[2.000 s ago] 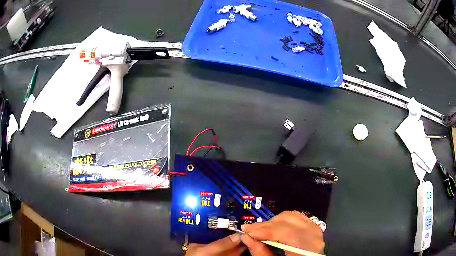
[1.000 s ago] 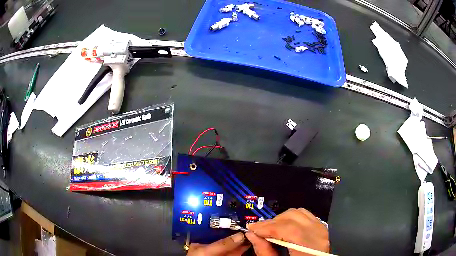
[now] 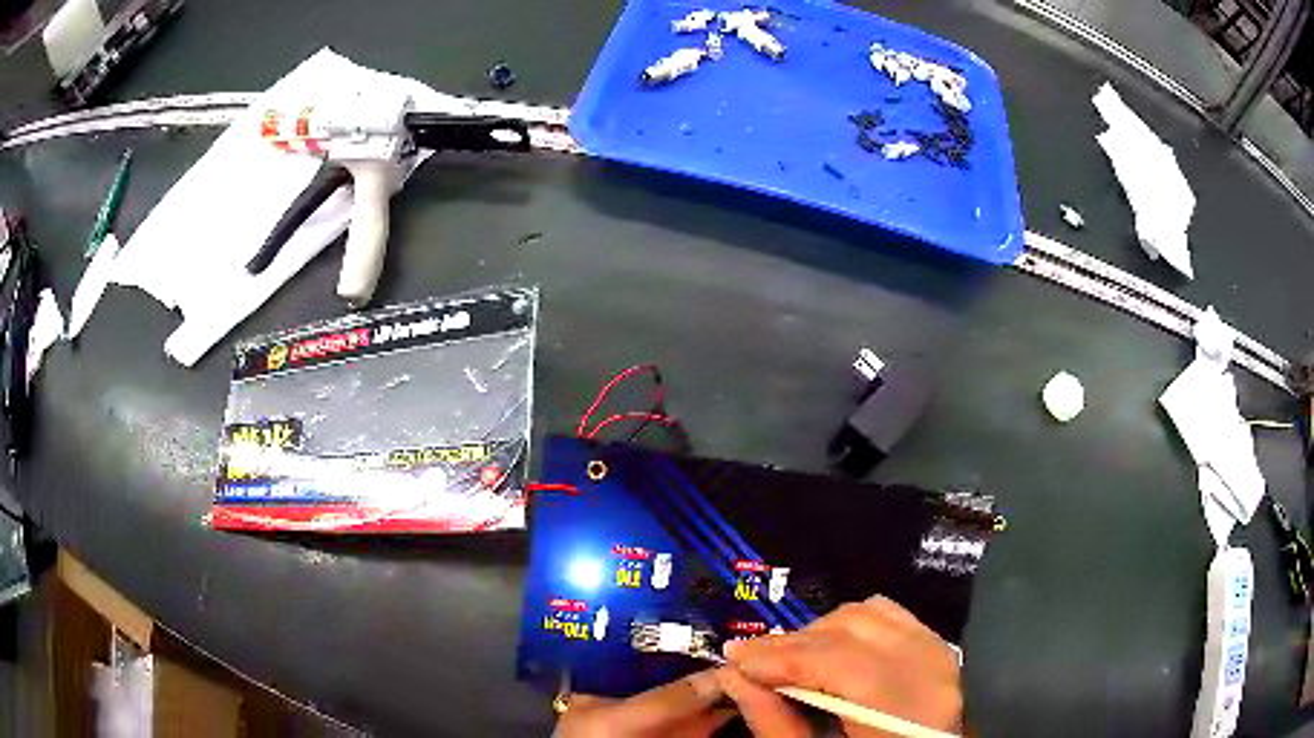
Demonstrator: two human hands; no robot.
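Observation:
The dark blue-black display panel (image 3: 894,555) lies in front of me, its LED lit at the left. A clear and white bulb piece (image 3: 673,637) lies across its lower left part. My right hand (image 3: 862,666) holds the pale wooden stick of the small brush (image 3: 865,709) in its fingers. The brush tip points left at the bulb's right end. My left hand (image 3: 656,712) is at the panel's lower edge, cut off by the frame, its fingertips close to the right hand's. Whether the left fingers grip anything is hidden.
A clear printed cover (image 3: 378,418) lies left of the panel. A glue gun (image 3: 360,159) rests on white paper. The blue tray (image 3: 807,195) holds bulbs and black bits. A black adapter (image 3: 883,415) and white disc (image 3: 1064,395) lie behind the panel, a power strip (image 3: 1225,642) at right.
The whole view has shifted, so the bench things sit further right in the picture. Both hands stay at the same bulb, with the brush still in my right hand.

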